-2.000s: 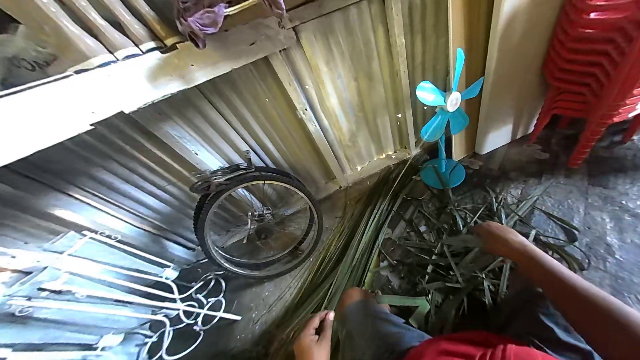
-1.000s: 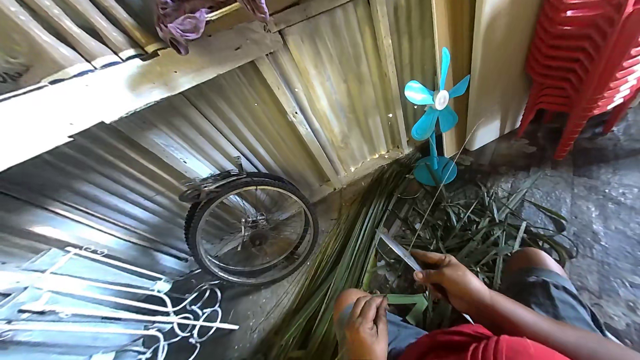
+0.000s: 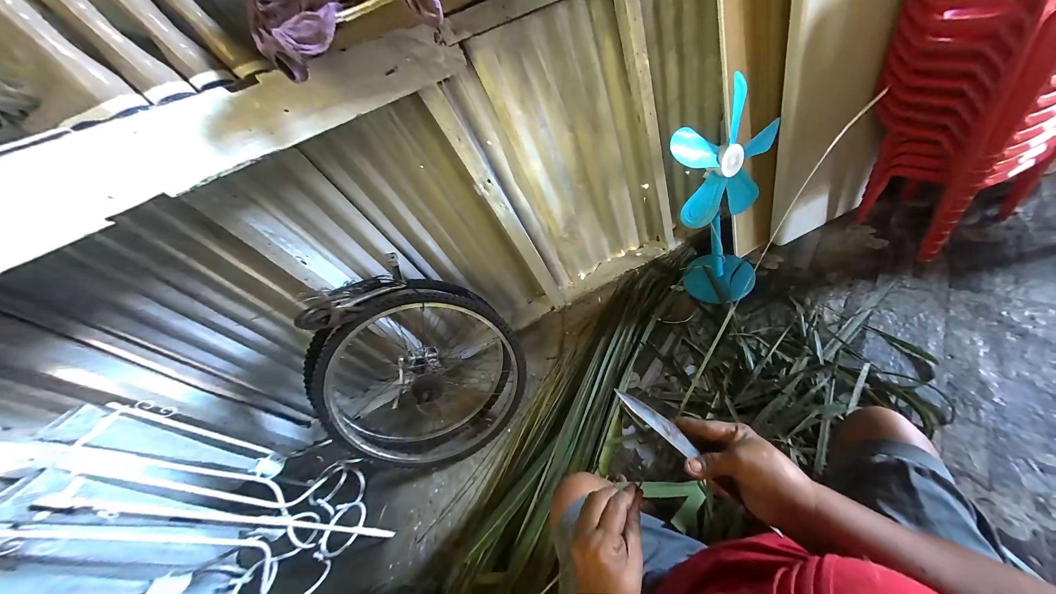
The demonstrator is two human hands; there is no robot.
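A knife [image 3: 657, 420] is in my right hand [image 3: 738, 464], its pale blade pointing up and left over the leaves. A long thin strip [image 3: 804, 186] rises from close to that hand, past the fan, toward the red chairs; whether the hand grips it too is not clear. My left hand [image 3: 608, 532], by my left knee, pinches the end of a green leaf strip [image 3: 660, 489]. A bundle of long green leaves [image 3: 569, 412] lies on the floor to the left of my knee. A heap of cut leaf pieces [image 3: 792, 355] lies beyond my right hand.
A blue fan [image 3: 719, 279] stands behind the leaf heap. Bicycle wheels [image 3: 421, 388] lean against the corrugated metal wall [image 3: 561, 124]. White metal frames [image 3: 190, 503] are at the lower left. Stacked red plastic chairs [image 3: 961, 107] stand at the upper right.
My right hand was over the leaf heap two seconds ago and is now close to my left hand, with the knife showing. The long thin strip now sticks up past the fan.
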